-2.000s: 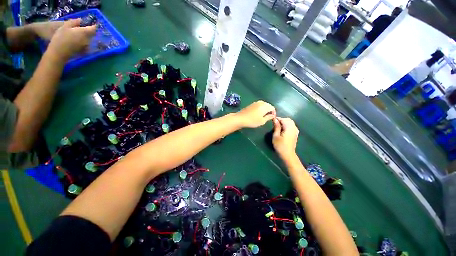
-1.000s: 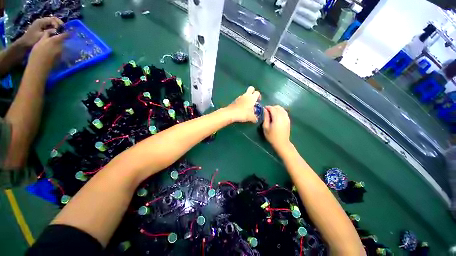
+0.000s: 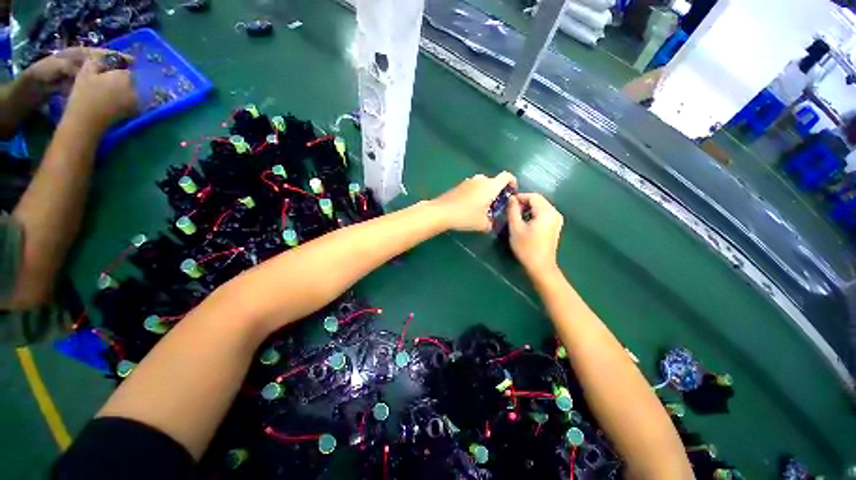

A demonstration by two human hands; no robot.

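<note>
My left hand [image 3: 475, 203] and my right hand [image 3: 536, 231] meet over the green surface, right of the white post. Between them they hold a small dark unit [image 3: 501, 204], mostly covered by the fingers. A dark patch shows just below it; I cannot tell whether it is part or shadow. Black housings with green-ended parts and red lead wires lie in a large pile [image 3: 375, 410] below and left of my hands. A joined unit with a round bluish disc [image 3: 680, 369] lies right of my right forearm.
A perforated white post [image 3: 387, 103] stands left of my hands. A metal side rail [image 3: 638, 167] runs along the far side. At left, another person's hands [image 3: 89, 82] work over a blue tray [image 3: 192, 86]. A small dark part [image 3: 255, 28] lies at the back.
My hands have stayed together, and the dark unit now shows between them, turned from a second ago. The view has shifted; the joined unit appears farther right. The neighbour's hands have moved slightly.
</note>
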